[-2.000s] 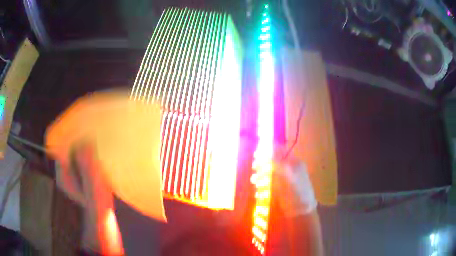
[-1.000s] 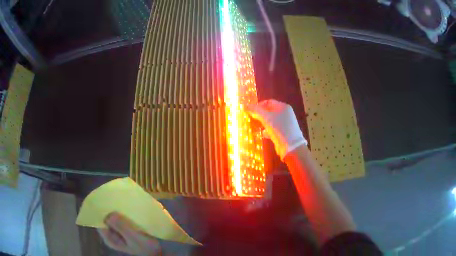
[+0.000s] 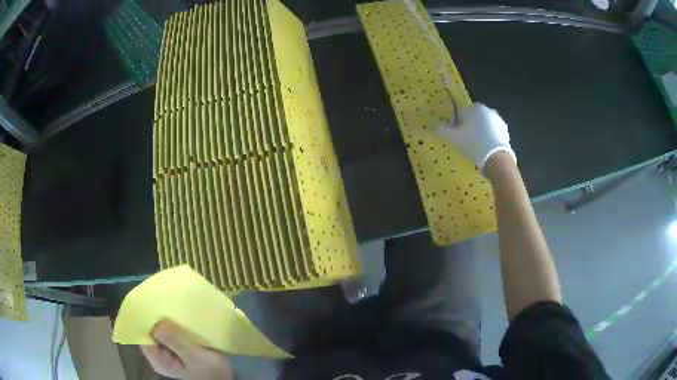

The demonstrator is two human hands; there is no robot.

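A thick block of yellow boards (image 3: 223, 163) stands on edge on the black bench top, unlit, its dotted outer face to the right. A single yellow dotted board (image 3: 423, 111) lies flat to its right. My gloved right hand (image 3: 479, 137) is over the right edge of that board, fingers closed on the end of a thin pale cable (image 3: 436, 48) that comes from the top edge; the cable's tip is partly hidden. My bare left hand (image 3: 182, 352) holds a plain yellow sheet (image 3: 197, 308) in front of the block, low left.
Another yellow dotted board (image 3: 11, 230) is at the far left edge. Green dotted boards (image 3: 137, 44) are at the back left, and another green board (image 3: 661, 52) at the right end. Brown cardboard (image 3: 100, 349) is lower left. A metal rail (image 3: 519, 18) runs along the back.
The coloured light on the block has gone out. My right hand has moved right from the block to the single board. The view has shifted; my left hand still holds the sheet.
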